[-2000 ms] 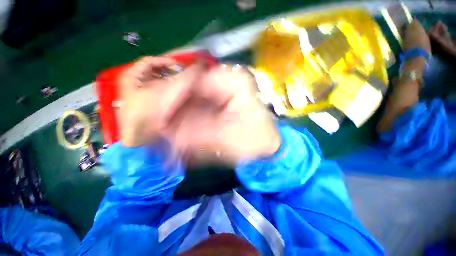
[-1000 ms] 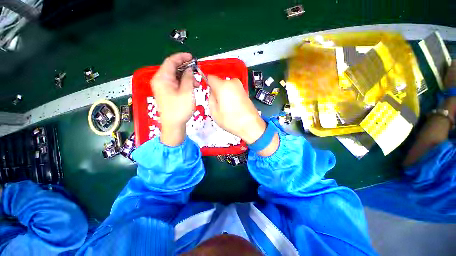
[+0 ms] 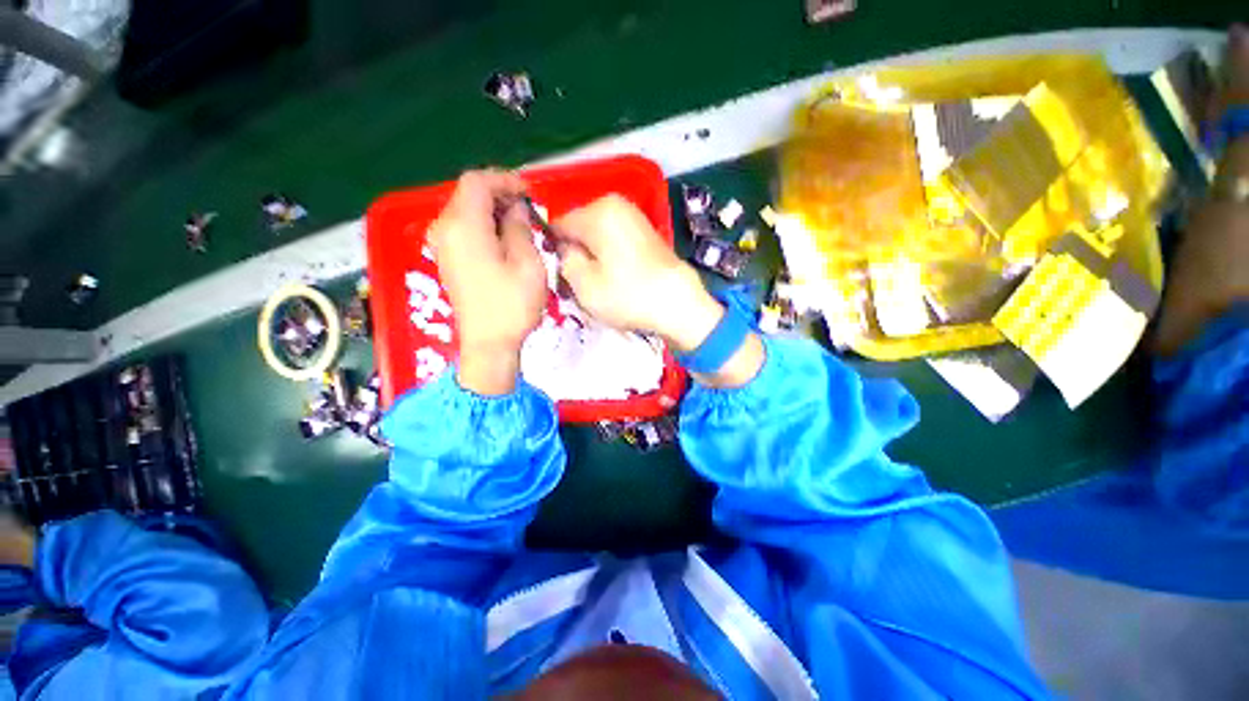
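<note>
My left hand (image 3: 490,267) is over the red tray (image 3: 382,295), its fingers closed around a small dark assembly (image 3: 514,206) that is mostly hidden. My right hand (image 3: 623,267), with a blue wrist strap (image 3: 722,340), holds thin tweezers (image 3: 545,233) like a pen, their tip at the assembly. Small white pieces (image 3: 427,304) lie loose in the tray, with a larger white heap (image 3: 589,363) below my right hand. The contact between tip and assembly is too small and blurred to tell.
A pale yellow ring (image 3: 270,333) surrounds a module at left. Assemblies (image 3: 338,407) lie beside the red tray. A yellow tray (image 3: 890,342) holds striped sheets at right. A black compartment tray (image 3: 103,445) is far left. Neighbours' sleeves (image 3: 144,596) show at both sides. A pale rail (image 3: 206,292) crosses behind.
Two seconds ago both hands were blurred and close together, covering much of the tray. Since one second ago, my hands have stayed over the tray, slightly lower, still working at the assembly.
</note>
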